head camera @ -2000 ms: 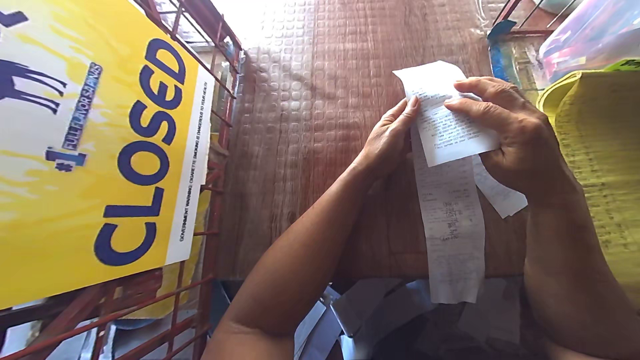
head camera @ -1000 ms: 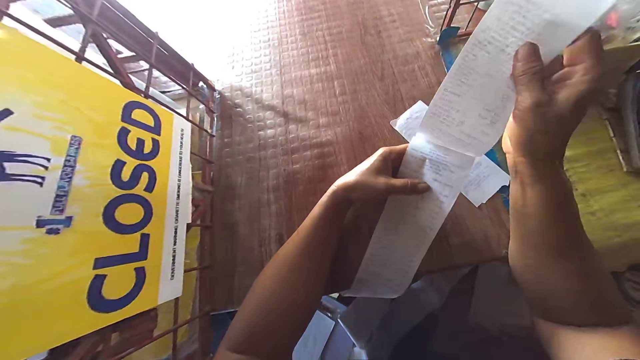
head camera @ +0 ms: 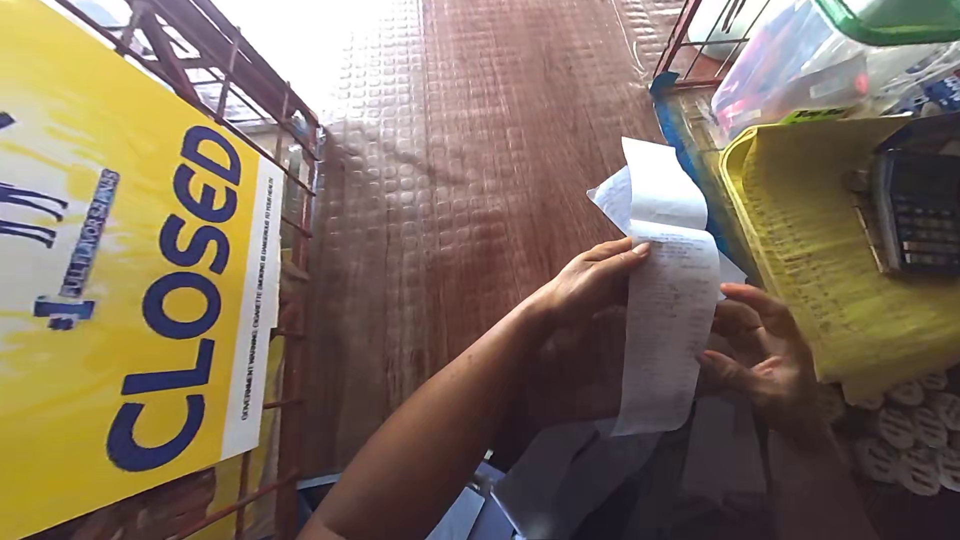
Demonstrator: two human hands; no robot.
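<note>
A long printed paper receipt [head camera: 667,322], creased across its upper part, hangs over the near edge of the wood-patterned tabletop [head camera: 480,150]. My left hand [head camera: 592,277] pinches the receipt's left edge just below the crease, thumb on top. At its right edge is my right hand [head camera: 761,349], fingers curled and apart; whether they touch the paper I cannot tell. Another piece of paper [head camera: 613,196] lies beneath the receipt, its corner showing at the left.
A red wire rack [head camera: 300,225] with a yellow sign [head camera: 67,420] stands at the left. At the right are a yellow pad [head camera: 817,300], a dark calculator [head camera: 926,210] and a plastic container with a green rim [head camera: 885,37]. Loose papers [head camera: 577,480] lie below the table edge.
The receipt, folded over in my hands two seconds ago, was stretched out toward the upper right one second ago and now hangs down. My right hand has moved from its upper part down beside its lower part.
</note>
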